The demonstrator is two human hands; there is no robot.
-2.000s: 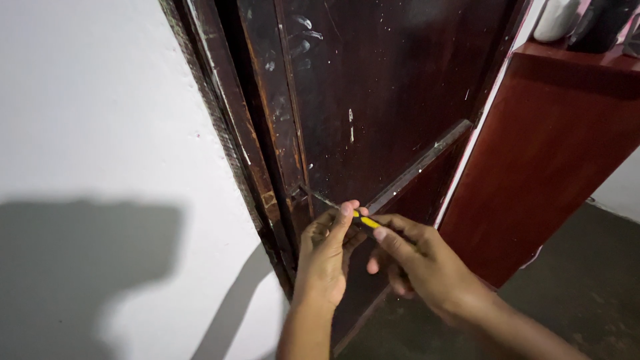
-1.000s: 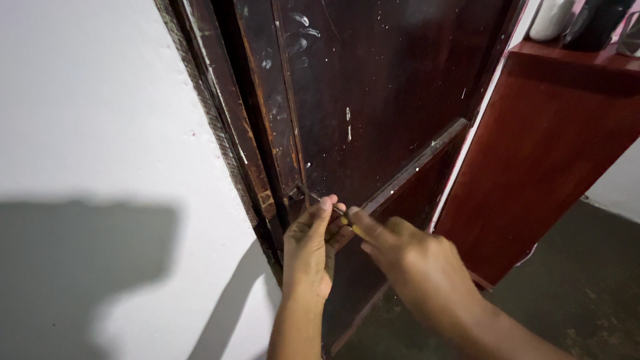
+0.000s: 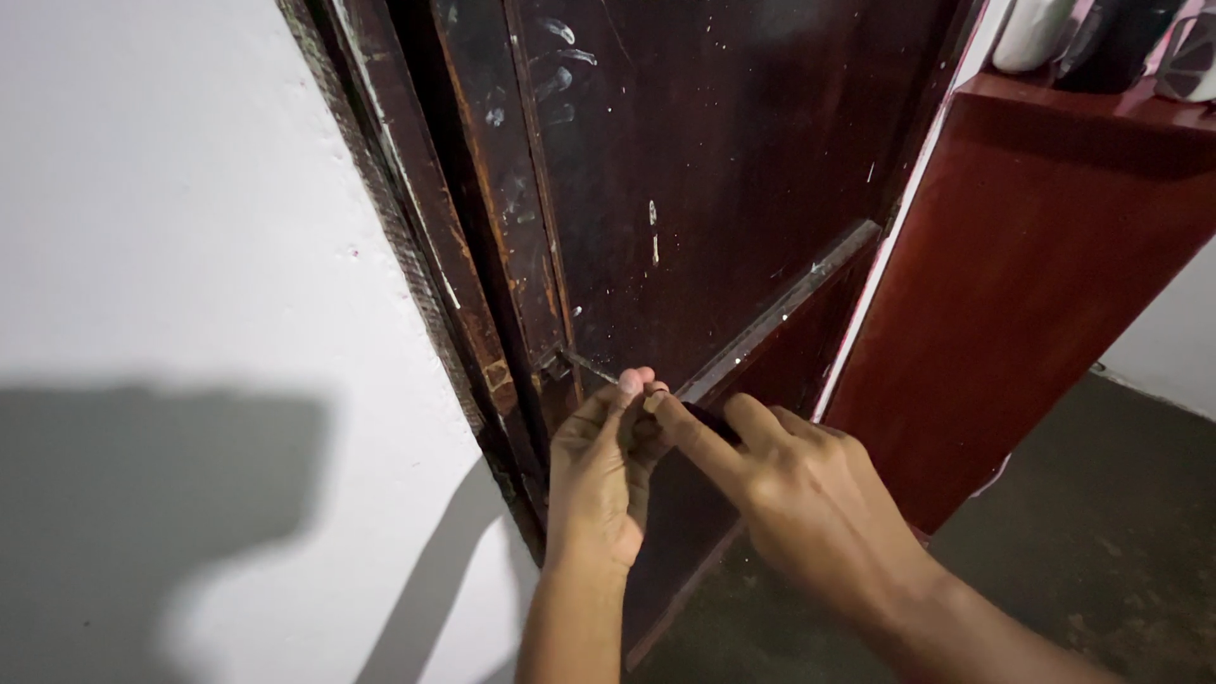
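A dark brown wooden door point(image 3: 722, 171) with white paint specks fills the middle. Near its left edge is a small metal fitting point(image 3: 556, 361), where the thin metal shaft point(image 3: 594, 369) of a screwdriver ends. My left hand point(image 3: 598, 465) pinches the shaft between thumb and fingers. Behind it, to the right, my right hand point(image 3: 798, 484) is closed around the screwdriver's handle point(image 3: 711, 420), which is mostly hidden by the fingers; a dark part shows. Whether the tip sits in a screw cannot be told.
A worn door frame point(image 3: 418, 209) and a white wall point(image 3: 190, 237) with shadows lie left. On the right stands a red-brown wooden panel point(image 3: 1045, 275) whose top ledge holds several containers point(image 3: 1031, 38). Dark floor point(image 3: 1073, 513) shows below.
My right hand has changed its grip: two seconds ago the handle's yellow part showed between its fingertips, and now the hand covers most of it. My left hand stays at the shaft.
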